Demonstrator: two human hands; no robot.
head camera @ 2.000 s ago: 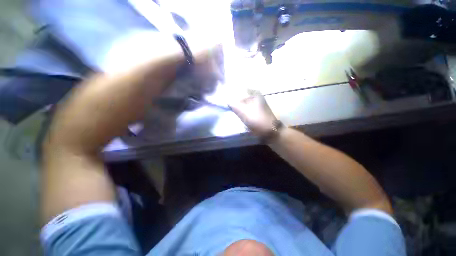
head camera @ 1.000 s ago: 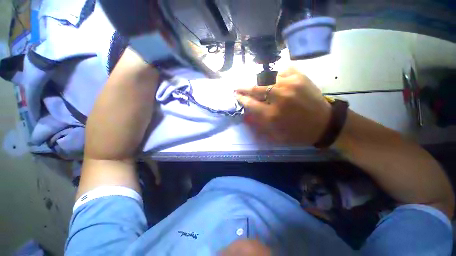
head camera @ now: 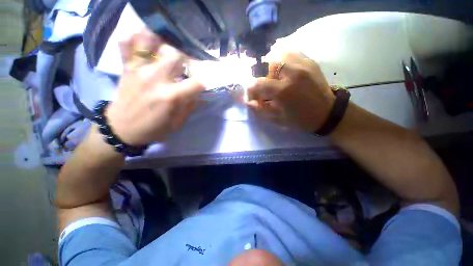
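Note:
The garment point(head camera: 91, 78), white-faced with dark strips, lies bunched at the left of the machine table, and part of it runs under my hands towards the needle area. My left hand point(head camera: 155, 96) is on the cloth left of the needle, fingers bent and pointing right. My right hand point(head camera: 293, 93) is just right of and below the needle area, fingertips pinched on the cloth edge point(head camera: 223, 89). Strong glare hides the needle and the exact fingertip contact. The sewing machine head point(head camera: 264, 41) stands over the work.
Thread snips with red parts point(head camera: 415, 85) lie at the right of the white table point(head camera: 363, 111). A dark object point(head camera: 456, 91) sits beyond them. The table's front edge point(head camera: 249, 156) runs across, close to my body. More cloth point(head camera: 127, 202) hangs below at left.
My left hand has come into view from behind the machine head, with cloth at its fingers. My right hand stays near the needle. The bunched cloth in front of the needle no longer shows.

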